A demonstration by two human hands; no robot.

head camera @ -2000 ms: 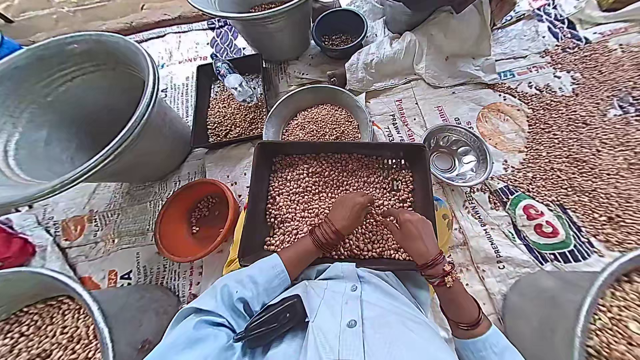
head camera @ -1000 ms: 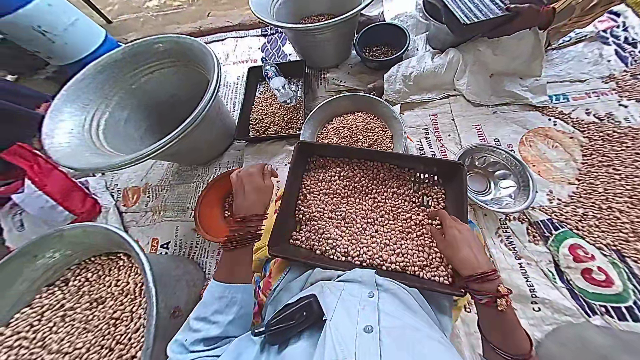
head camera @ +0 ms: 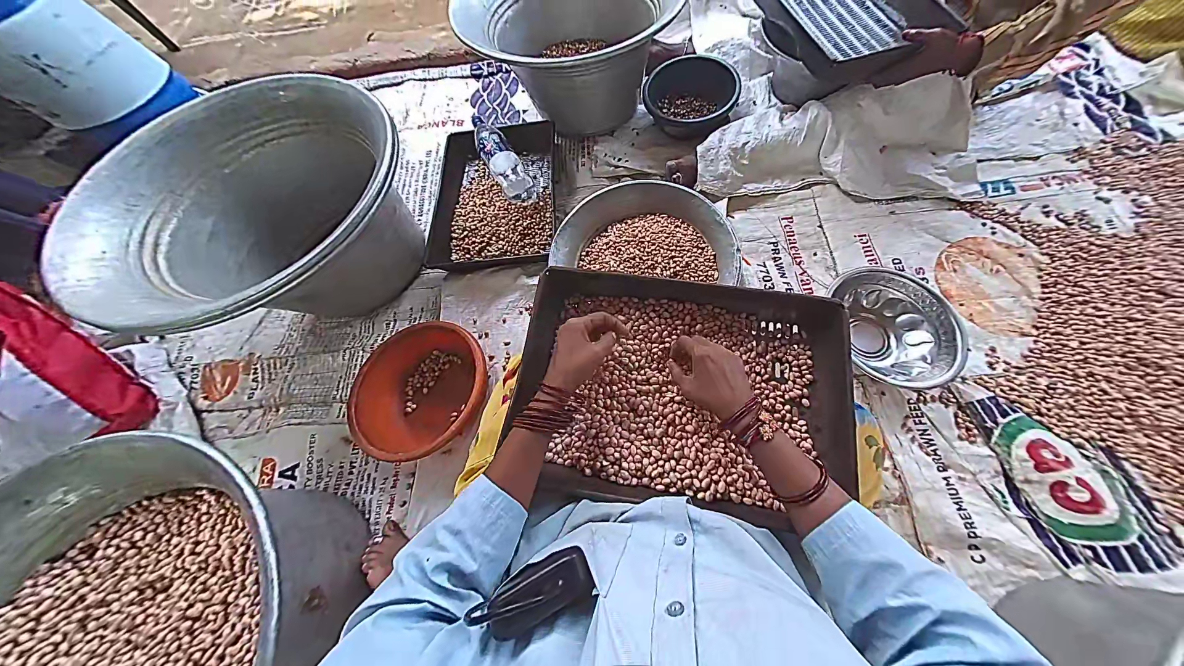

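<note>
A dark rectangular tray (head camera: 837, 398) with a slotted bottom lies across my lap, covered with brownish nuts or beans (head camera: 647, 416). Over its upper left part is my left hand (head camera: 585, 350), fingers bent toward the thumb; whether it pinches a nut cannot be told. My right hand (head camera: 710, 372) is curled over the middle of the nuts, its fingertips partly hidden. Left of the tray sits an orange bowl (head camera: 370, 407) holding a few nuts. Just beyond the tray, a metal basin (head camera: 573, 217) holds more of them.
Large metal tubs stand at the left (head camera: 370, 213), lower left (head camera: 314, 555) and top (head camera: 592, 92). A second dark tray (head camera: 444, 199) holds nuts and a plastic bottle (head camera: 507, 166). A shiny metal bowl (head camera: 902, 328) is at the right, near spread nuts (head camera: 1101, 324). Another person's hand (head camera: 939, 51) holds a tray.
My left hand was over the orange bowl a second ago and is now above the tray's nuts. My right hand has moved from the tray's right side toward its middle.
</note>
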